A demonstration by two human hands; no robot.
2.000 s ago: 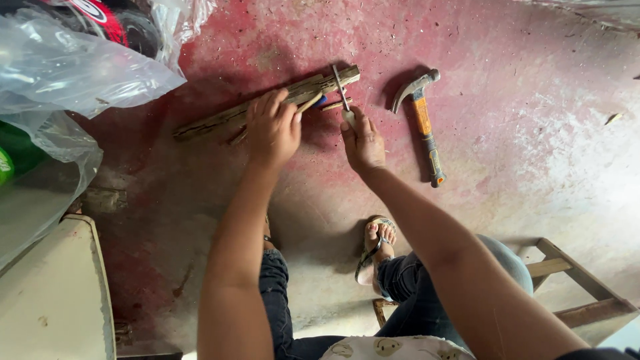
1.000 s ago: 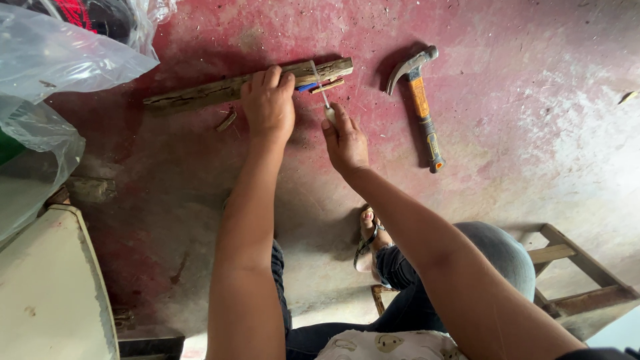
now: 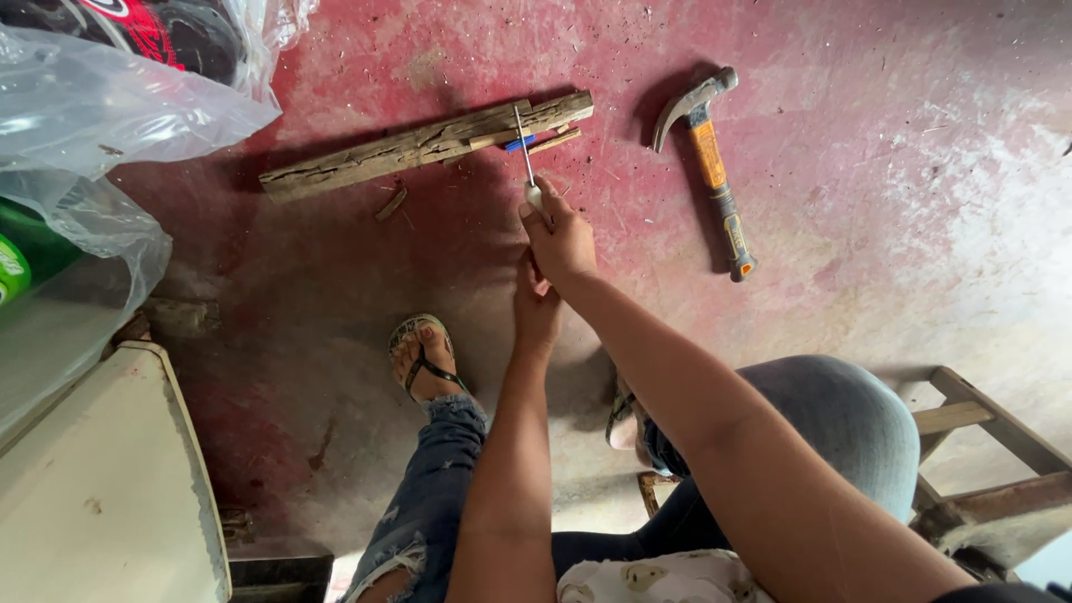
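My right hand grips the pale handle of a thin metal-bladed tool, whose exact kind I cannot tell. Its blade lies across a weathered, cracked piece of wood on the floor. Below the blade are a small blue object and thin wood slivers, close against the wood's near edge. My left hand is just below my right hand, partly hidden by it; whether it holds anything does not show. A claw hammer with an orange and grey handle rests on the floor to the right.
Plastic bags with bottles stand at the upper left. Below them is a pale, worn panel. A wooden frame is at the lower right. A sandalled foot and a loose wood chip are on the red floor.
My left hand has let go of the wood and moved down toward me, beside my right hand. My right hand still holds the tool at the wood. The left foot has come into view.
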